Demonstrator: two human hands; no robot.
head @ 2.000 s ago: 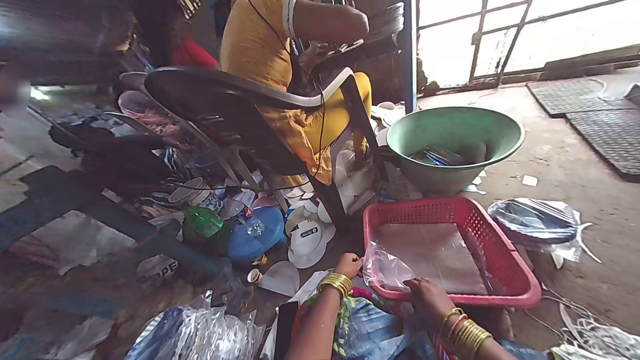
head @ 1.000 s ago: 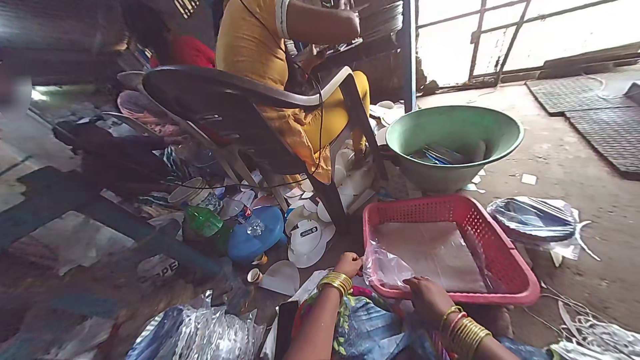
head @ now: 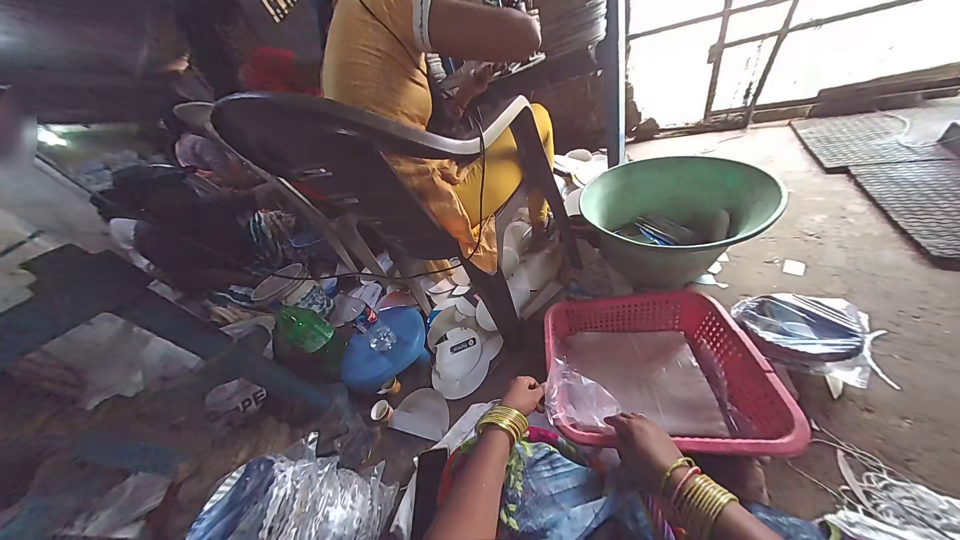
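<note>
A clear plastic bag (head: 581, 397) stretches between my two hands over the near left corner of a red plastic basket (head: 780, 397). My left hand (head: 523, 397) pinches its left edge just outside the basket wall. My right hand (head: 641, 439) has the bag's right side at the near rim, its fingertips partly hidden. A stack of flat clear plastic bags (head: 645, 375) lies on the basket floor. Gold bangles ring both wrists. To the lower left is a pile of plastic-wrapped items (head: 307, 495).
A green basin (head: 682, 202) stands beyond the basket, and a wrapped bundle (head: 802, 330) lies to its right. Ahead, a person in yellow (head: 379, 67) sits on a dark plastic chair (head: 330, 165). A blue stool (head: 384, 349), a green bottle (head: 304, 328) and scraps cover the floor at left.
The seated person's arm has shifted slightly. Both of my hands and the bag stay in nearly the same place.
</note>
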